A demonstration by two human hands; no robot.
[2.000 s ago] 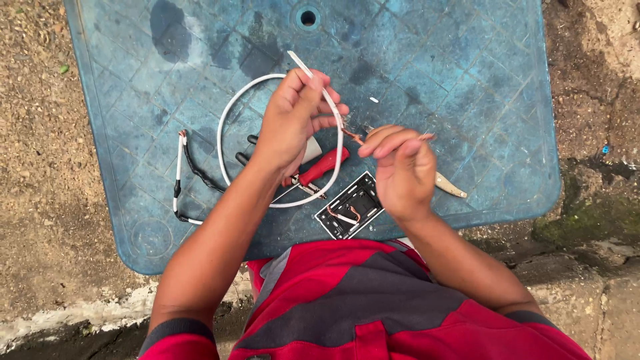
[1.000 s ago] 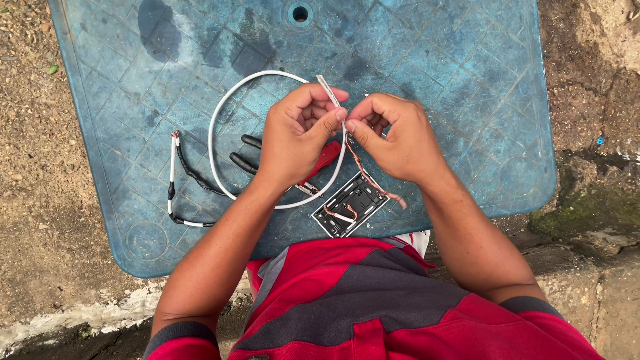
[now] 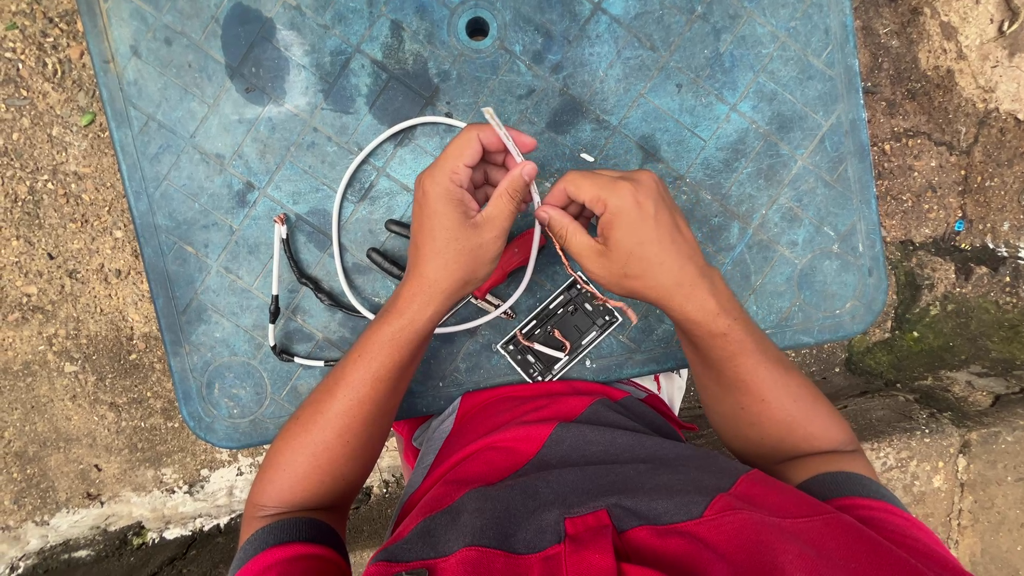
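Note:
My left hand [image 3: 472, 200] pinches a flat strip of white cable sheath [image 3: 504, 138] between thumb and fingers, its end pointing up and away. Close beside it, my right hand [image 3: 624, 228] grips the same strip lower down, at the place where a twisted bare copper wire [image 3: 588, 286] hangs out toward me. The white cable [image 3: 339, 216] loops on the table around the left hand. Pliers with red and black handles [image 3: 512, 262] lie partly hidden under that hand. Below the right hand rests a black rectangular plastic frame [image 3: 580, 324] with short copper and white wire pieces in it.
Everything lies on a worn blue plastic table [image 3: 228, 172] with a round hole [image 3: 477, 29] near the far side. At the left are white wire ends joined with black tape [image 3: 274, 308], copper showing at the tip. A small white scrap [image 3: 587, 158] lies beyond the right hand.
Two seconds ago the right hand was farther right, holding the copper wire; it has since come in to the strip beside the left hand. The wire end now hangs over the black frame.

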